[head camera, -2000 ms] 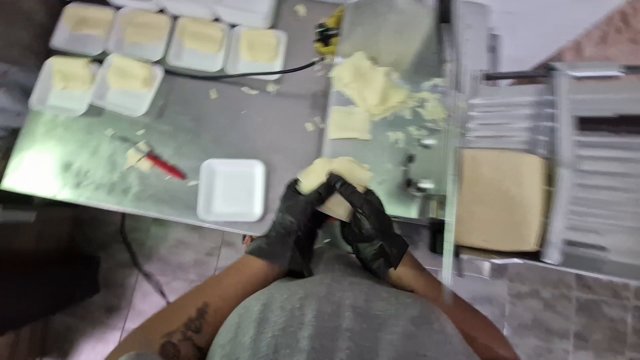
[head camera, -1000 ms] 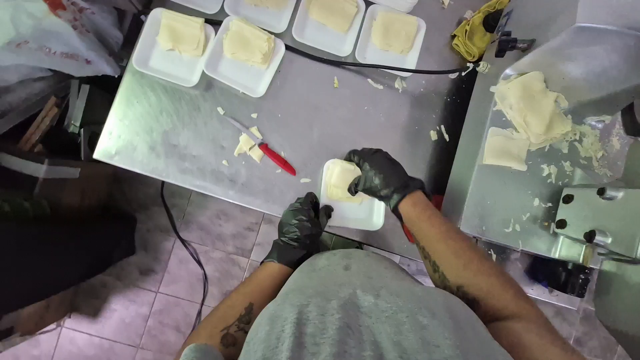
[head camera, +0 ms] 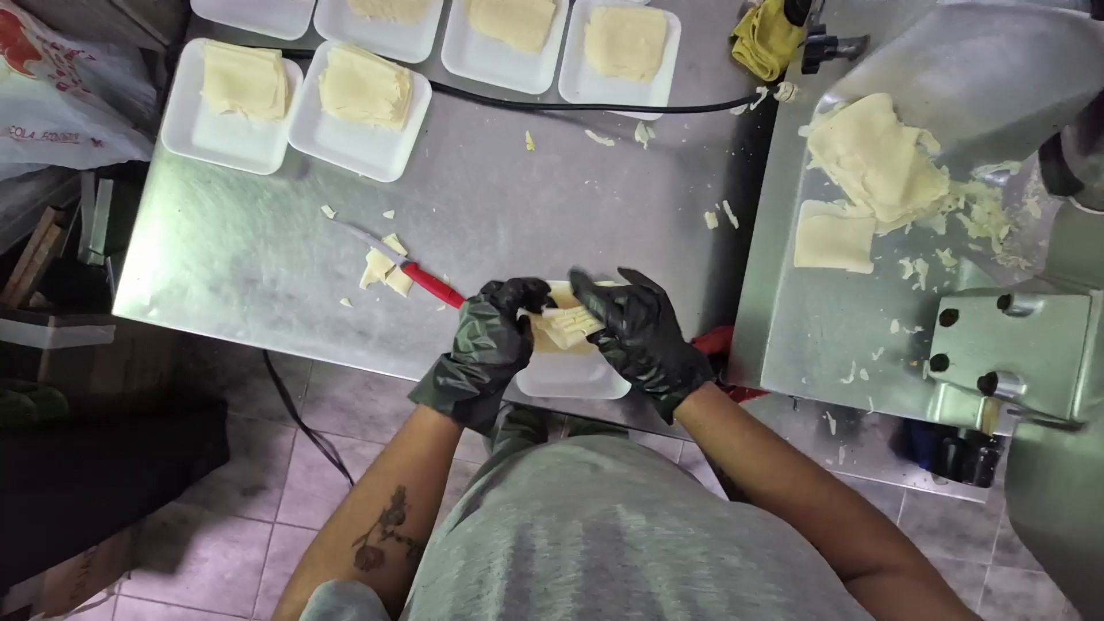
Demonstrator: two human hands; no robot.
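Observation:
My left hand [head camera: 498, 341] and my right hand [head camera: 640, 336], both in black gloves, hold a small stack of sliced cheese [head camera: 565, 326] between them, its edges bent upward. Beneath the stack a white foam tray [head camera: 573, 379] lies near the table's front edge, with pale slices partly showing behind the fingers. Beside my left hand rests a knife with a red handle [head camera: 434, 285], its blade across cheese scraps [head camera: 379, 271]. On the machine at the right sit a folded pile of cheese slices [head camera: 875, 159] and one flat slice [head camera: 833, 237].
Several foam trays with cheese stacks [head camera: 364, 86] stand along the back of the steel table [head camera: 259, 259]. A black cable [head camera: 561, 107] crosses behind. A yellow cloth [head camera: 761, 39] hangs by the machine's knob [head camera: 819, 49]. Bolted metal parts [head camera: 1009, 341] stand at the right.
The foam tray left of my hands two seconds ago is now under them. My left hand has come up onto the cheese, which my right hand alone touched one second ago.

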